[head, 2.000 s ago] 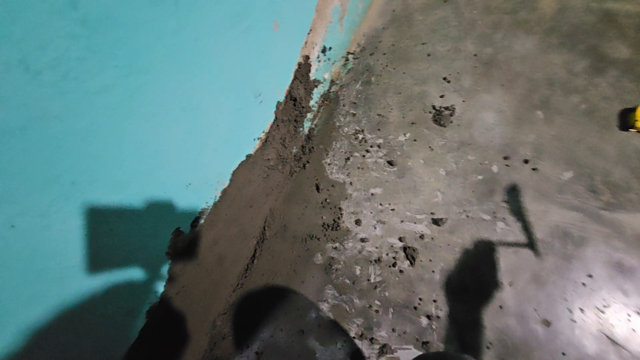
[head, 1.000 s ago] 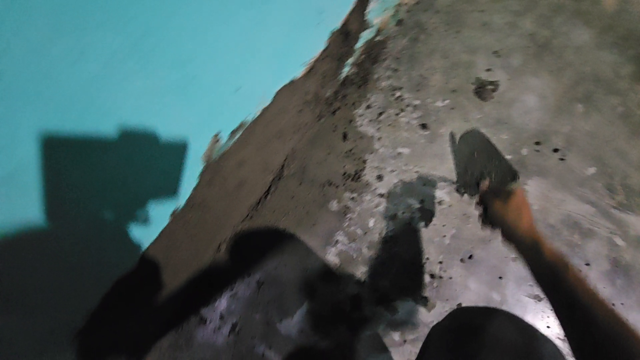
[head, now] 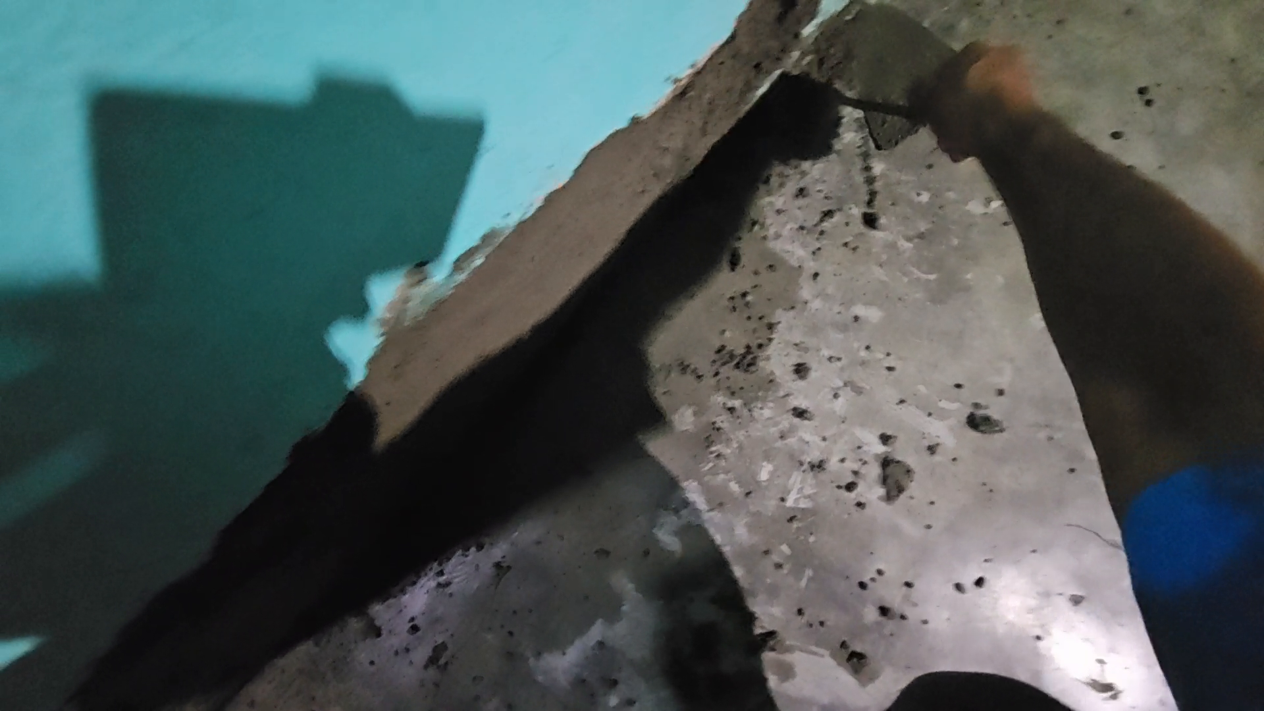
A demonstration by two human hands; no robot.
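Observation:
My right hand (head: pixel 973 94) reaches in from the right to the top of the view, closed around a trowel. The trowel's blade (head: pixel 879 54) is at the foot of the wall, beside the upper end of a band of wet mortar (head: pixel 553 267). That brown mortar runs diagonally along the corner between the turquoise wall (head: pixel 592 69) and the grey concrete floor (head: pixel 889 326). Whether the blade touches the mortar is hard to tell. My left hand is not in view.
Crumbs and small lumps of mortar (head: pixel 897 477) lie scattered over the floor. Dark shadows cover part of the wall, the mortar band and the floor. A ragged, chipped paint edge (head: pixel 474 259) borders the mortar.
Two seconds ago my right hand was not in view. It came in with the trowel over the floor, and has since moved up to the mortar by the wall.

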